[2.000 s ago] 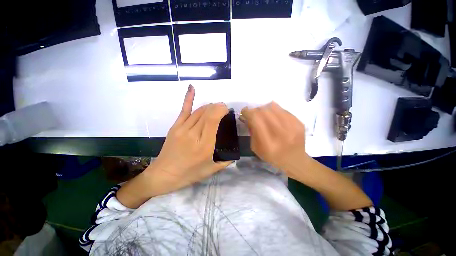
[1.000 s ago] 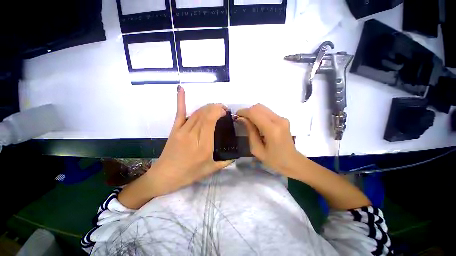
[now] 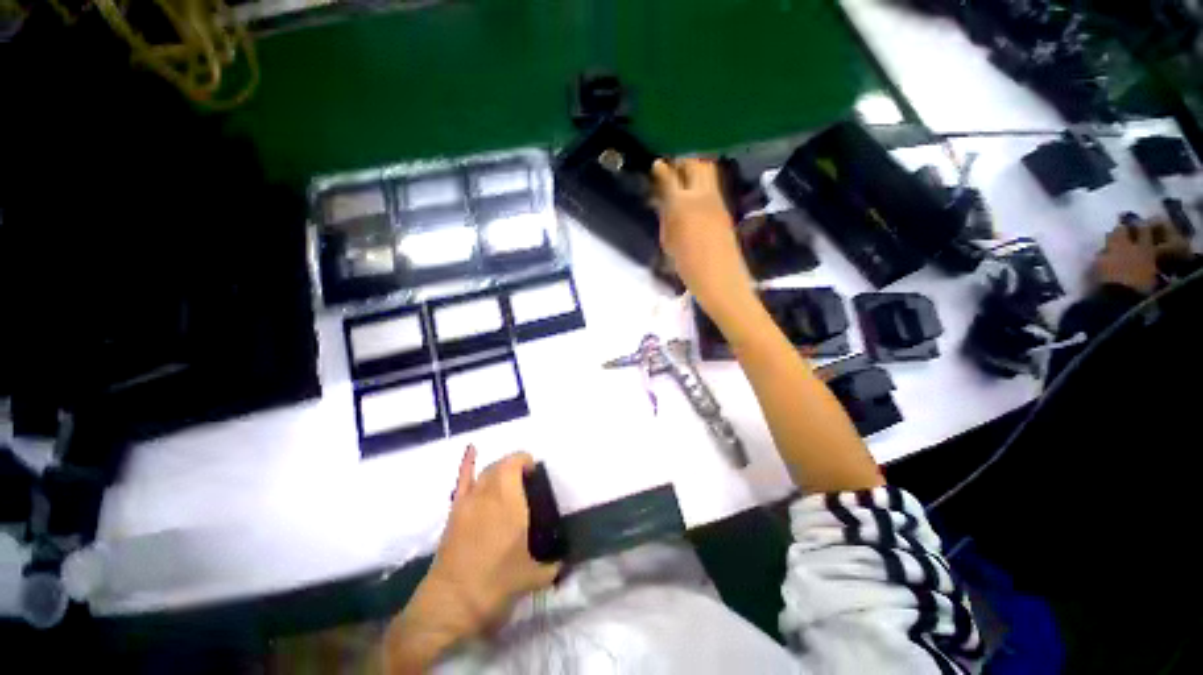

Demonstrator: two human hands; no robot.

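Observation:
My left hand (image 3: 486,530) holds a black display unit (image 3: 542,512) edge-on near the front edge of the bench. My right hand (image 3: 689,198) is stretched out to the far side, over the end of a larger black box (image 3: 620,198). Its fingers are blurred, and I cannot tell whether they hold anything. Loose black front panels (image 3: 399,408) with clear windows lie in two rows beyond my left hand. The silver air blow gun (image 3: 695,393) lies on the bench below my right forearm.
A clear blister tray (image 3: 435,227) stands beyond the panels. Black stacked trays (image 3: 145,264) fill the left. Black housings (image 3: 897,324) and another black box (image 3: 871,205) lie at right. A translucent bottle (image 3: 145,567) lies at lower left. Another person's hand (image 3: 1129,256) is at far right.
My right hand has left the display unit and reached far forward to the black box. My left hand still holds the unit. The view has shifted, showing the tray and far side.

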